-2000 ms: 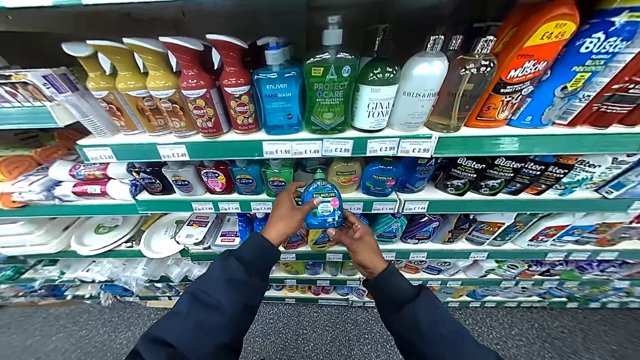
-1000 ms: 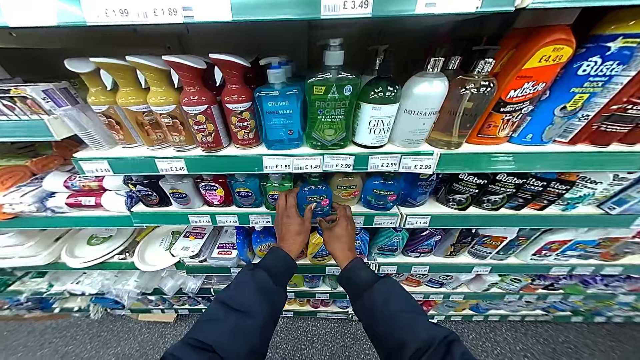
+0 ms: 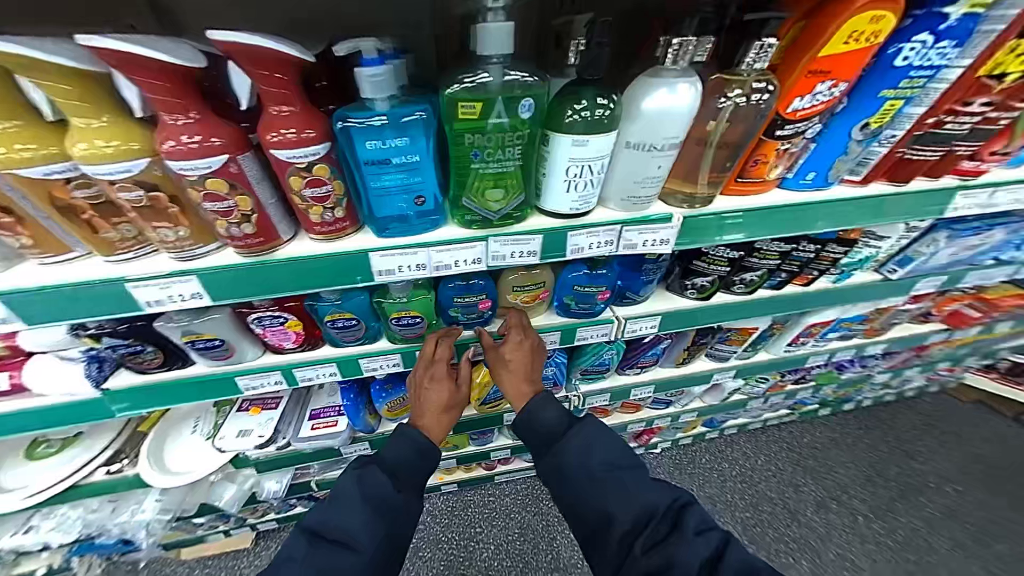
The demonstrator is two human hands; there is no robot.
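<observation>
A blue Palmolive hand soap bottle [image 3: 467,299] stands upright at the front of the second shelf, between a green Carex bottle [image 3: 406,312] and a cream Palmolive bottle [image 3: 526,288]. Another blue Palmolive bottle [image 3: 585,288] is to the right. My left hand [image 3: 440,380] and my right hand [image 3: 514,356] are at the shelf's green front edge, just below the first blue bottle. Their fingertips are by the price tags under it. Neither hand is wrapped round a bottle, and whether the fingertips touch the edge or a tag cannot be told.
Above, a green-edged shelf [image 3: 320,280] bears a blue handwash pump bottle [image 3: 390,160], a green one [image 3: 496,136] and red spray bottles [image 3: 308,168]. Black Buster bottles [image 3: 696,272] lie further right. Lower shelves carry white plates [image 3: 180,448] and cleaning products. Grey speckled floor [image 3: 800,480] lies below.
Two seconds ago both hands held a blue Palmolive bottle in front of the shelves; a second ago they had it at the shelf. Now it stands there, let go, with the hands lower. The view is closer.
</observation>
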